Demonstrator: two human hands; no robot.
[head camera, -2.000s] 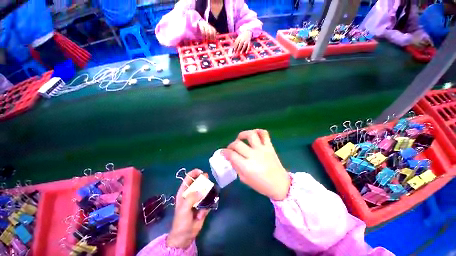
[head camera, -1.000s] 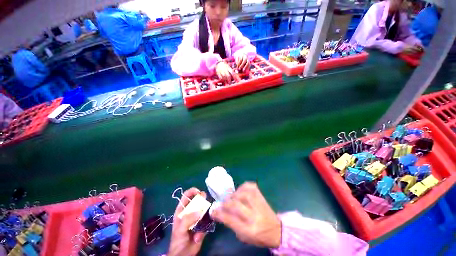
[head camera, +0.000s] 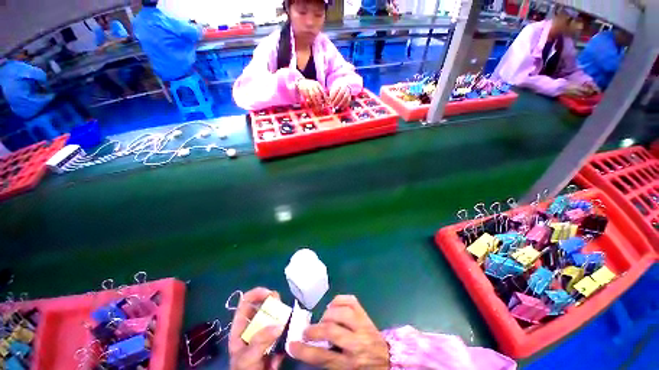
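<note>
My left hand (head camera: 253, 334) holds a pale yellow binder clip (head camera: 268, 318), its wire loop sticking up at the upper left. A dark piece shows at the clip's right side, mostly hidden by my fingers. My right hand (head camera: 348, 337) has a small white piece (head camera: 298, 329) at its fingertips, close against the clip's right side. A white bottle-like object (head camera: 306, 278) is just ahead of the fingers, above the white piece; I cannot tell whether it touches the hand. A black binder clip (head camera: 202, 341) lies left of my left hand.
Red trays of clipped units flank my hands at left (head camera: 172, 325) and right (head camera: 506, 338). Across the green belt (head camera: 217, 217) are a compartment tray (head camera: 325, 137) with a person's hands over it, white cables (head camera: 155, 147) and a clip tray (head camera: 412, 112). A grey post (head camera: 589, 115) rises at right.
My right hand has moved down from the white bottle-like object, which it held earlier, and now holds the small white piece by the clip. The view has tilted up.
</note>
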